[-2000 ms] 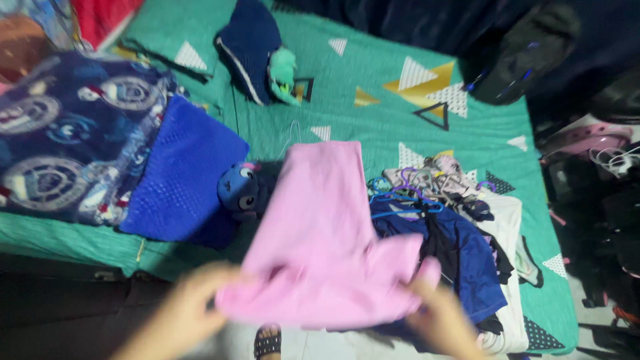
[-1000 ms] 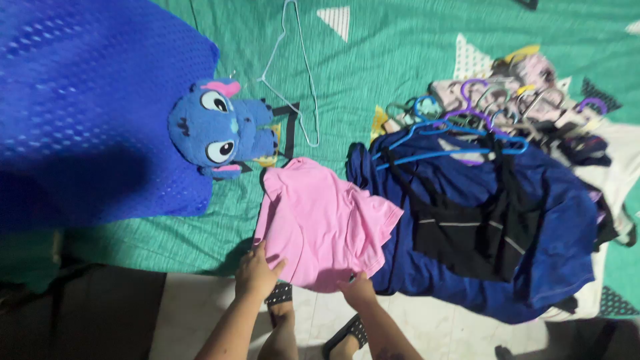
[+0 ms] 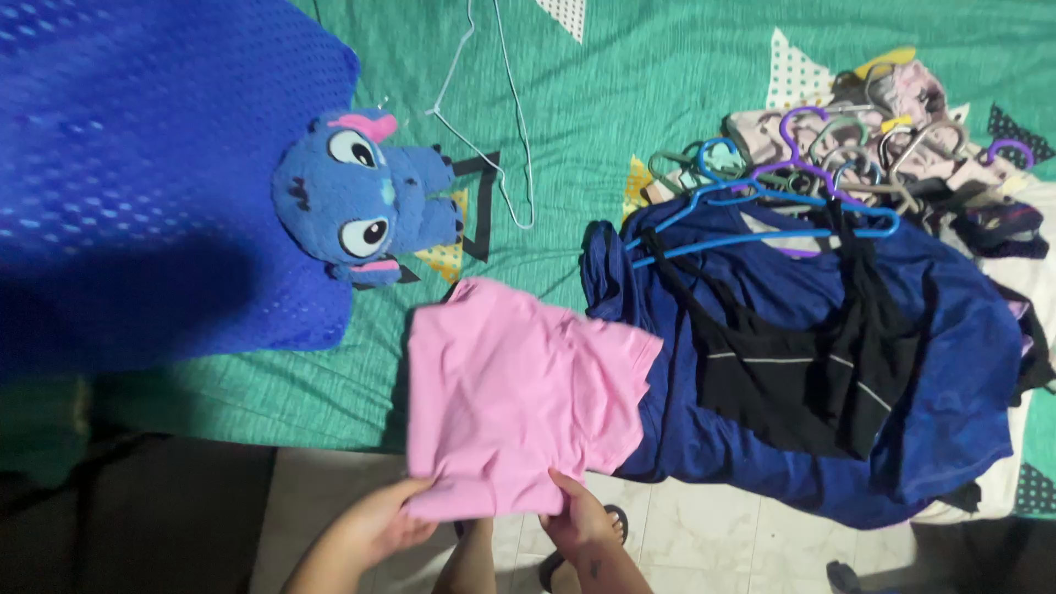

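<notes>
A pink cloth garment (image 3: 511, 396), folded over and somewhat creased, spans the space between my hands at the bed's near edge. My left hand (image 3: 388, 516) grips its lower left corner, thumb on top. Its lower right corner is in my right hand (image 3: 577, 516), thumb also on top. The garment's right side meets a navy garment (image 3: 957, 363) on a blue plastic hanger (image 3: 742, 239), with a black strappy top (image 3: 775, 371) lying over it. Beyond the pink cloth, to the left, a blue plush toy (image 3: 338, 194) lies on its side. The fingers under the cloth are partly hidden.
A thin wire hanger (image 3: 524, 140) lies on the green patterned bedsheet (image 3: 660, 66). Blue textured fabric (image 3: 165, 165) covers the left side. More clothes (image 3: 932, 165) with several hangers are piled at the upper right. Below the bed are a tiled floor (image 3: 701, 536) and my sandalled feet.
The pink garment, held out long between my hands two seconds ago, is now a shorter, folded bundle. Both hands still hold its near edge. The view has tilted down and come closer.
</notes>
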